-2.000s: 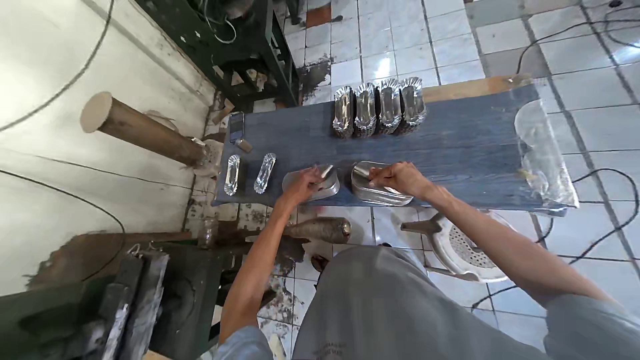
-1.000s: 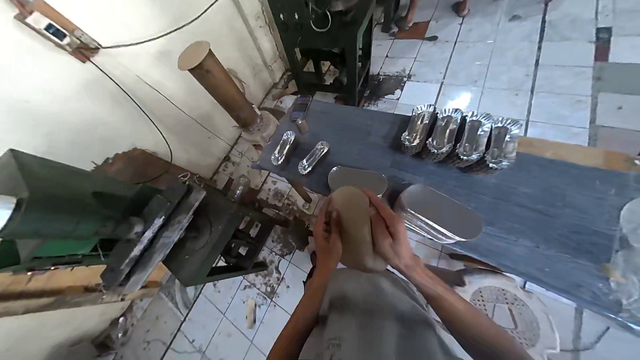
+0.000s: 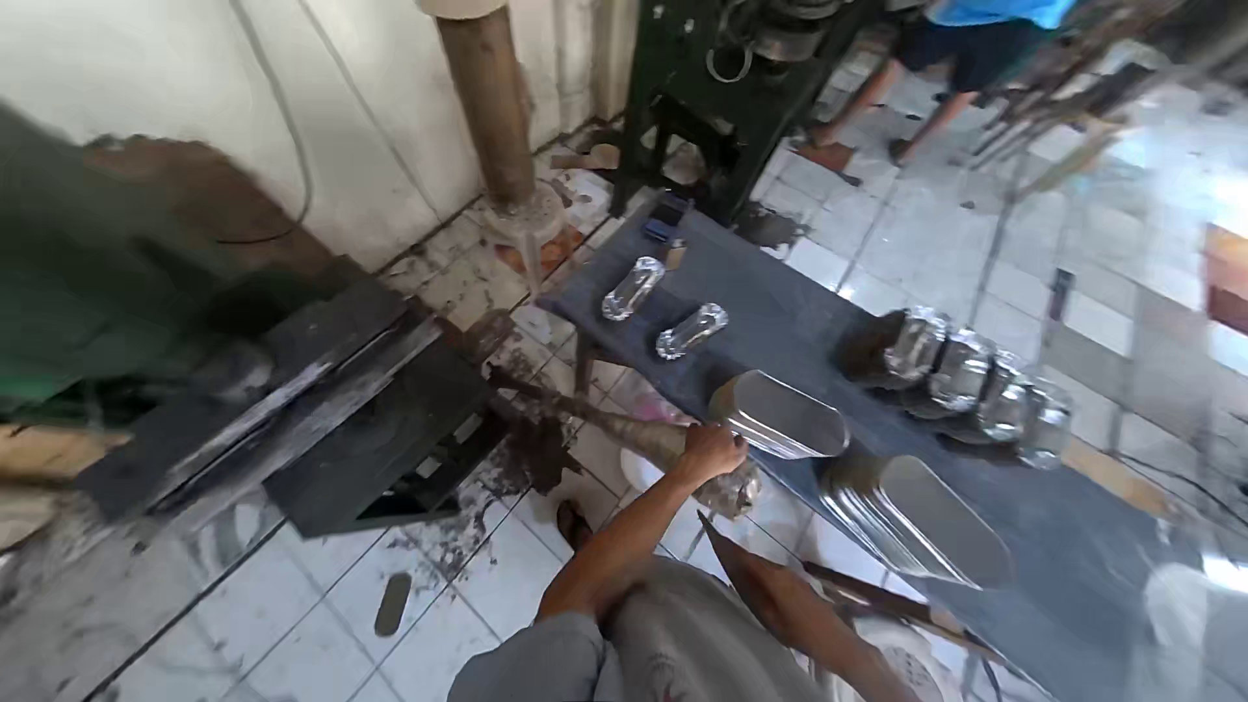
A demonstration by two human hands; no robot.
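Observation:
My left hand (image 3: 715,453) is closed around the wrapped end of a long lever bar (image 3: 643,434), which runs from the dark green machine. My right hand (image 3: 746,565) is low in front of my lap, blurred and seen edge-on; whether it holds anything cannot be told. Close to my left hand, at the near table edge, lies a stack of oval metal sheets (image 3: 785,414). A second, fanned stack of oval sheets (image 3: 941,526) is to its right. Two narrow foil-like metal molds (image 3: 634,289) (image 3: 691,331) lie at the table's left end, and several fluted molds (image 3: 965,370) stand in a row along the far edge.
The dark machine with metal plates (image 3: 322,400) is at left. A brown post (image 3: 487,107) stands by the wall, and another green machine (image 3: 741,88) beyond the table (image 3: 770,283). Another person's legs (image 3: 907,107) are at upper right. An oval piece (image 3: 393,604) lies on the tiled floor.
A second ago both hands were together on an oval piece above my lap. Since then my left hand has moved onto the wrapped bar and the hands are apart. The view has swung left.

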